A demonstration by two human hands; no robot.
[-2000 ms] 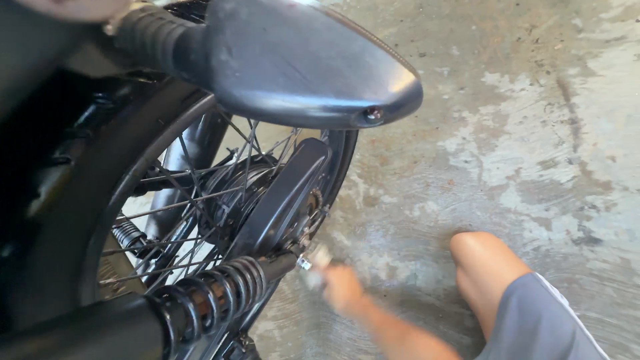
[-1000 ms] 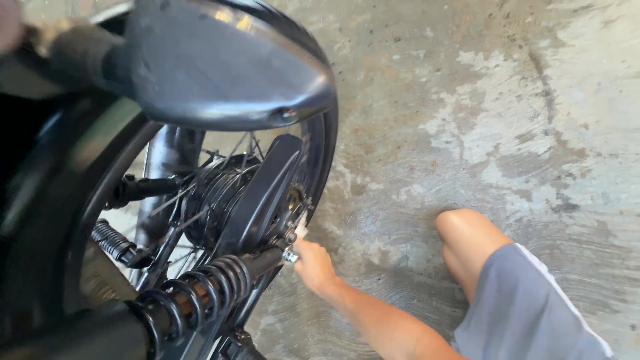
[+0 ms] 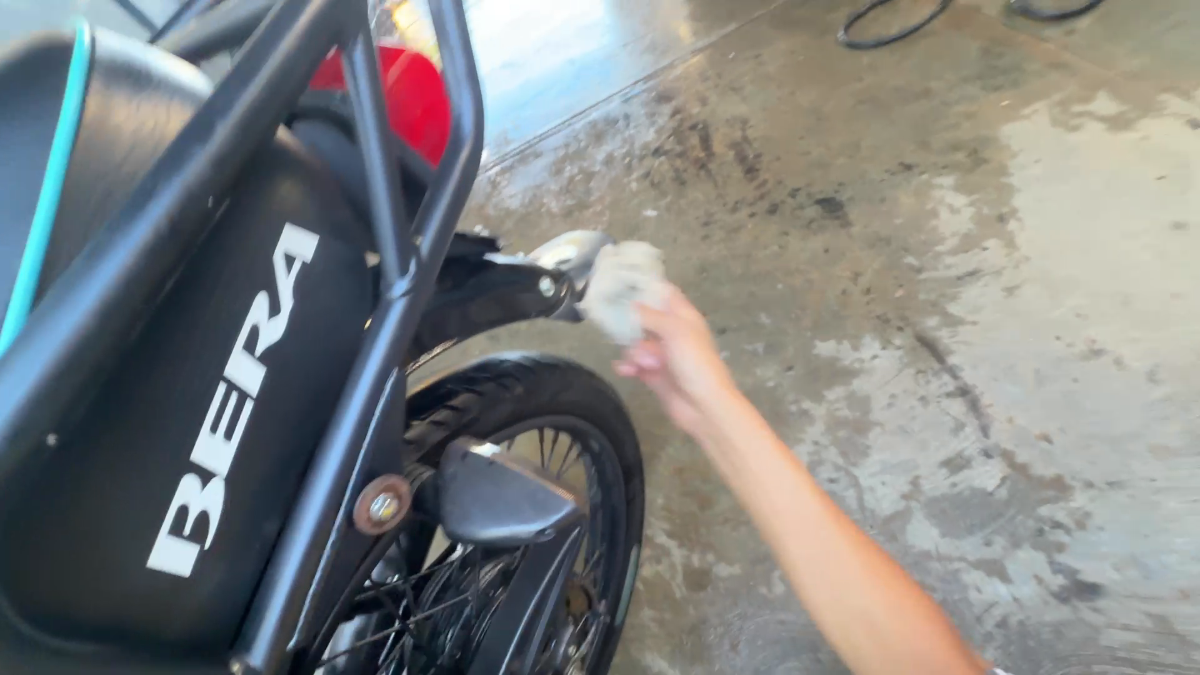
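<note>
My right hand [image 3: 670,352] is closed around a whitish, crumpled cloth [image 3: 623,289], blurred by motion. The cloth is beside a smooth rounded turn-signal lamp [image 3: 570,251] at the end of the black rear fender [image 3: 487,298] of a motorcycle; whether they touch cannot be told. Below the hand is the spoked rear wheel with its black tire [image 3: 614,422]. A dark turn-signal housing [image 3: 506,497] juts out over the wheel's left part. My left hand is not in view.
On the left are a black side panel [image 3: 291,375] with white lettering, a tubular black frame [image 3: 375,375], the seat [image 3: 141,103] and a red tail part [image 3: 412,103]. Black hose or cable loops [image 3: 891,39] lie on the stained concrete floor [image 3: 844,234].
My right hand has moved from the rear axle area, by the lower end of the shock absorber, up to the fender end. The view has shifted a lot, now taking in the side panel and frame.
</note>
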